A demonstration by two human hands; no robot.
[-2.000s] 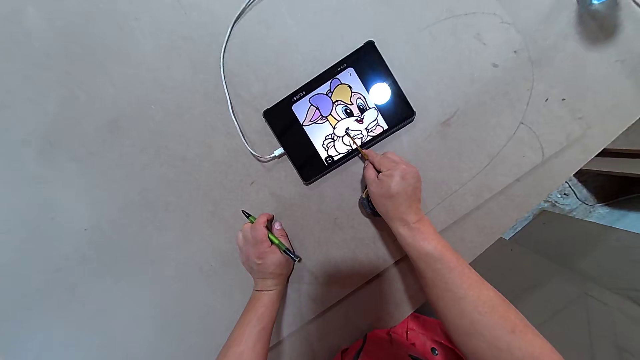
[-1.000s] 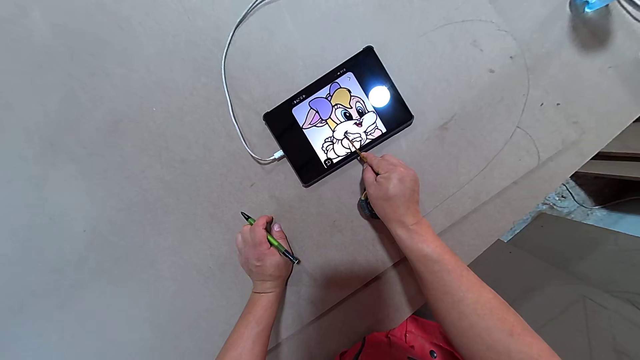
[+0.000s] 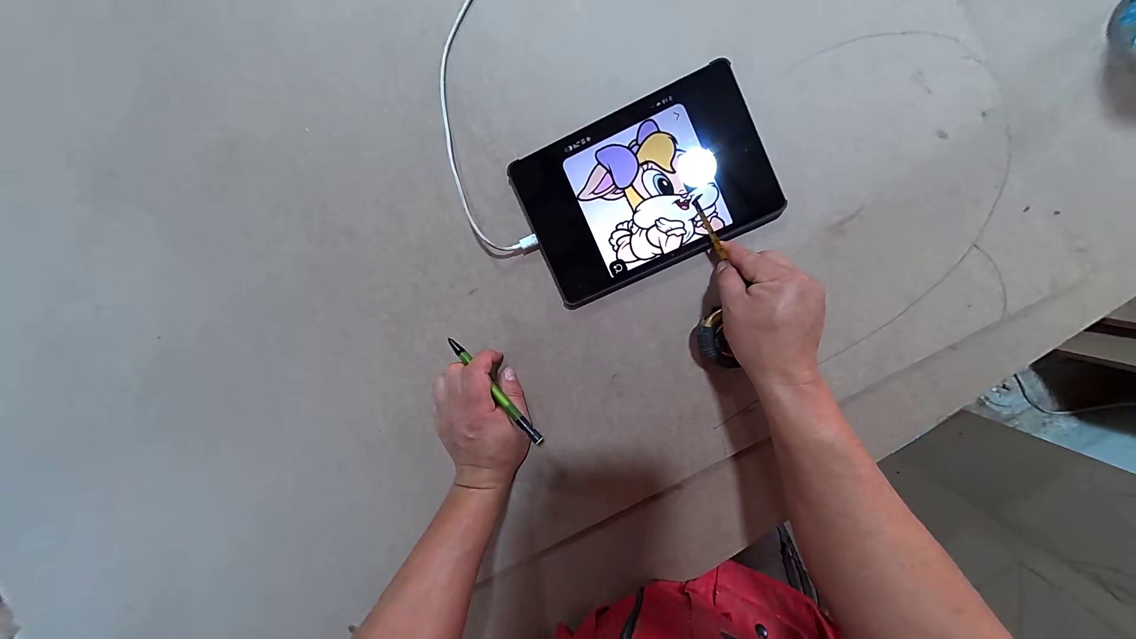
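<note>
A tablet in a black case (image 3: 754, 151) lies tilted on the grey-brown board (image 3: 266, 399), showing a cartoon rabbit with a purple bow and a bright glare spot. My right hand (image 3: 777, 311) grips a thin yellow-brown pointed tool (image 3: 713, 235), whose dark tip is over the rabbit's mouth on the screen. Partly hidden beside that hand is a black and yellow tape measure (image 3: 713, 342). Lower left of the tablet, my left hand (image 3: 479, 417) rests on the board, holding a green pen or mechanical pencil (image 3: 503, 397) with black ends.
A white cable (image 3: 451, 133) runs from the tablet's left side to the top edge. Thin curved pencil lines (image 3: 1007, 169) mark the board on the right. Past the board's lower right edge are another panel (image 3: 1021, 524) and a dark cable. A blue object (image 3: 1125, 31) stands at the upper right.
The tip of the tool in my right hand has moved right across the screen, from the rabbit's chin area to its mouth. My left hand keeps its place with the green pen.
</note>
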